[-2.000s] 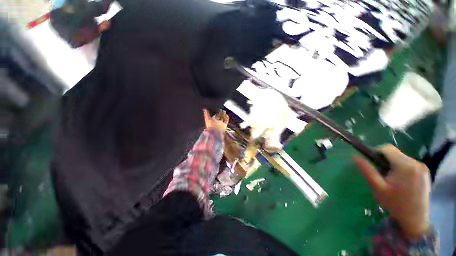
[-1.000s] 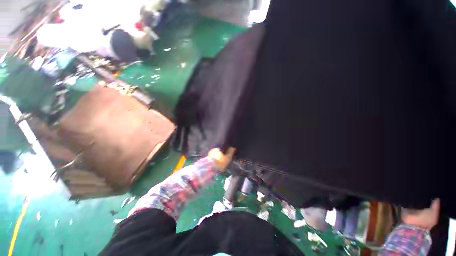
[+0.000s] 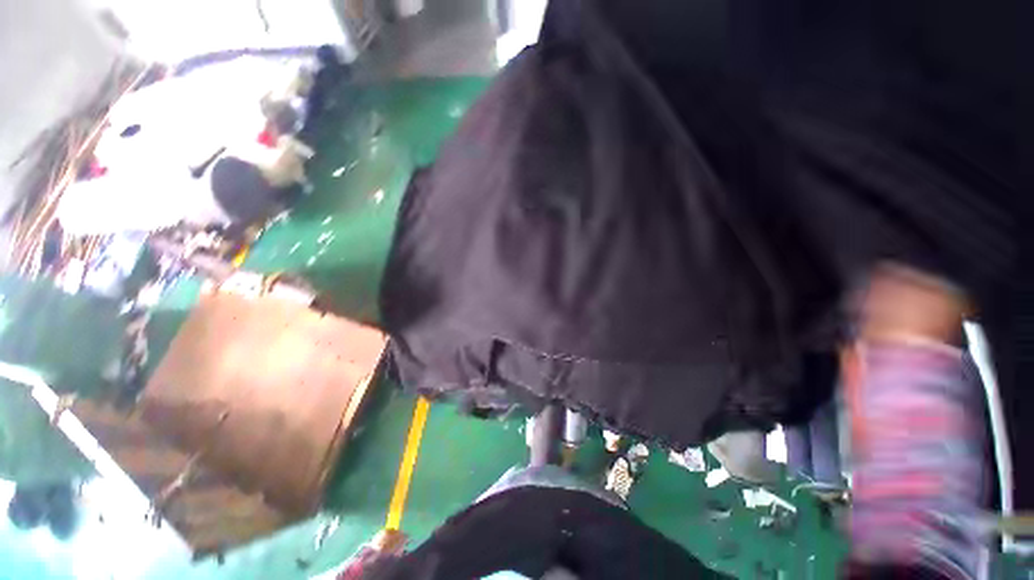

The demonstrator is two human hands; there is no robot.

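Note:
Wide black cloth [image 3: 590,238] fills the centre and right, hanging in loose folds with a frayed pale-flecked lower edge. My right hand [image 3: 913,304] is at the right, blurred by motion, against the cloth. Its fingers are not clear, so I cannot tell whether it grips. The plaid sleeve runs down to the bottom edge. A small patch of plaid sleeve shows at the bottom left of my lap, cut off by the frame. My left hand cannot be made out.
A brown cardboard box [image 3: 267,380] lies on the green floor at the left, beside a yellow line [image 3: 406,470]. A white heap [image 3: 170,147] is at the upper left. A grey bar [image 3: 547,436] stands below the cloth. Scraps [image 3: 765,499] lie at the lower right.
My left hand has left the cloth edge and dropped toward the bottom edge. My right hand has moved up. The cloth now spreads further left and hangs in looser folds.

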